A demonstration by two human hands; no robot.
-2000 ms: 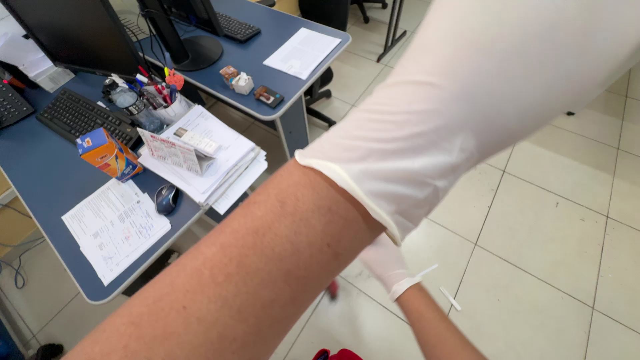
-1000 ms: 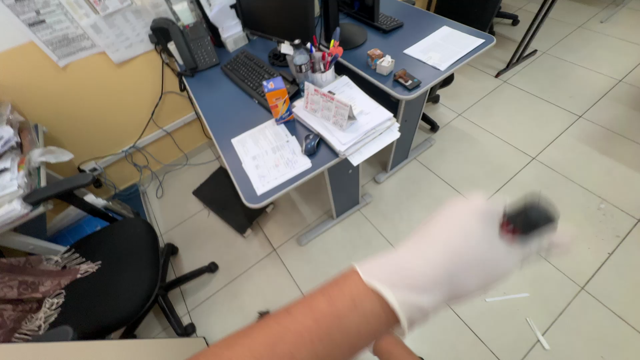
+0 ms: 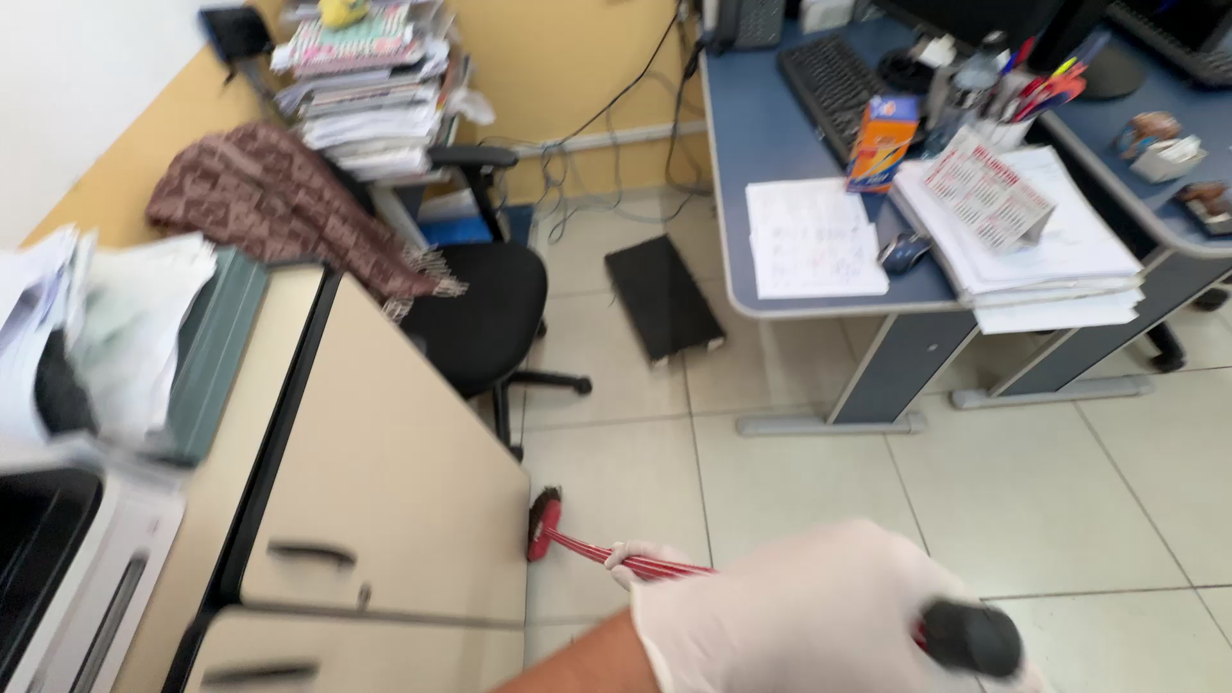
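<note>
A broom with a red head (image 3: 544, 527) and dark bristles rests on the floor tiles, close to the base of the beige cabinet. Its red and white striped handle (image 3: 577, 547) runs to the right. My right hand (image 3: 640, 558), in a white glove, grips the handle partway along; its forearm is hidden behind the nearer hand. My left hand (image 3: 818, 611), also gloved and somewhat blurred, is closed around the handle's upper end, where a black end cap (image 3: 972, 637) sticks out. The middle of the handle passes out of sight behind this hand.
The beige cabinet (image 3: 385, 462) stands at left, with a printer (image 3: 115, 577) and papers. Behind it are a black office chair (image 3: 481, 308) with a brown shawl, loose cables and a flat black object (image 3: 664, 298) on the floor. A blue desk (image 3: 731, 106) stands at upper right.
The view has swung left, bringing the cabinet and printer in. The broom's head and my right hand on its handle now show; one second ago only the black end at my left hand was visible.
</note>
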